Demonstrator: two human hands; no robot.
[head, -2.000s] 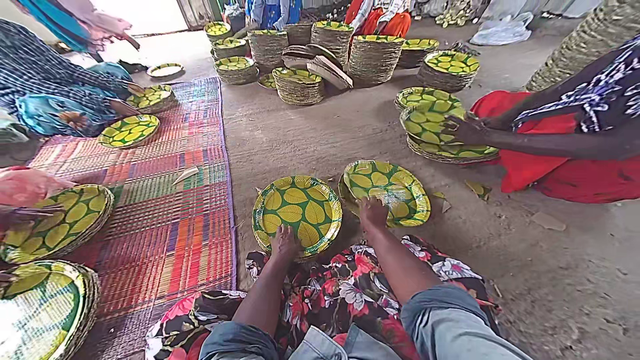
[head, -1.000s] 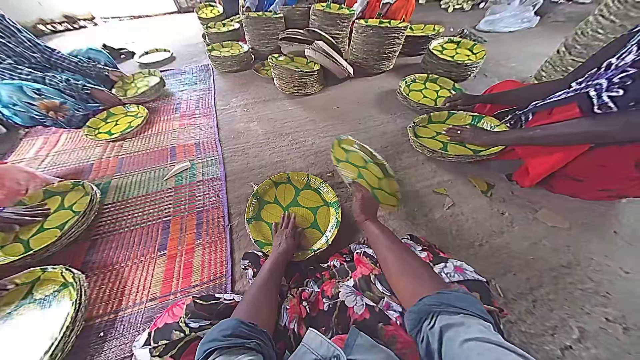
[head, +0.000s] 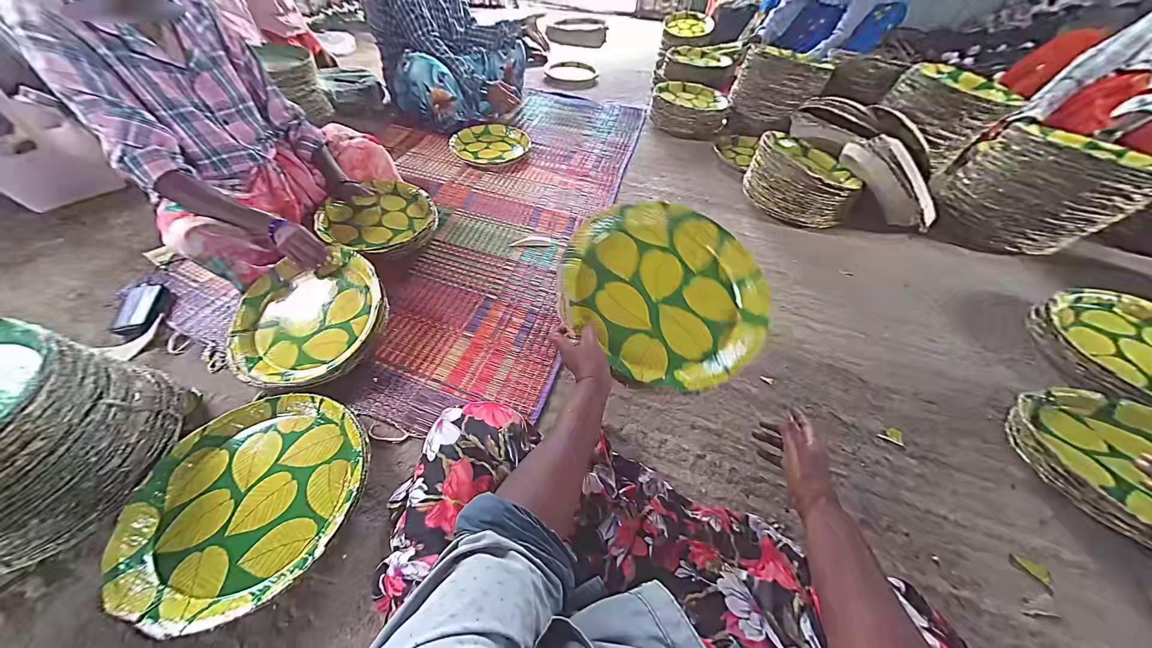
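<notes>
A round green plate with a yellow leaf pattern [head: 666, 297] is held up by its lower left rim in my left hand [head: 583, 355]. Tilted toward the camera, it hangs over the mat's edge and the bare floor. My right hand [head: 796, 454] is apart from it, lower and to the right, fingers spread over the floor with nothing in them. A larger plate of the same pattern [head: 243, 513] lies on the floor at my lower left. Below my arms, a floral cloth [head: 657, 513] covers my lap.
On the left a person handles two plate stacks [head: 306, 319] beside a woven striped mat [head: 477, 297]. A tall stack [head: 81, 450] stands at the near left. More plate stacks [head: 801, 180] line the back, and others [head: 1093, 441] sit at the right edge.
The left hand, earlier laid on a plate on the floor, now holds a plate up. My right hand, which held a raised plate one second ago, is empty. The view has swung left.
</notes>
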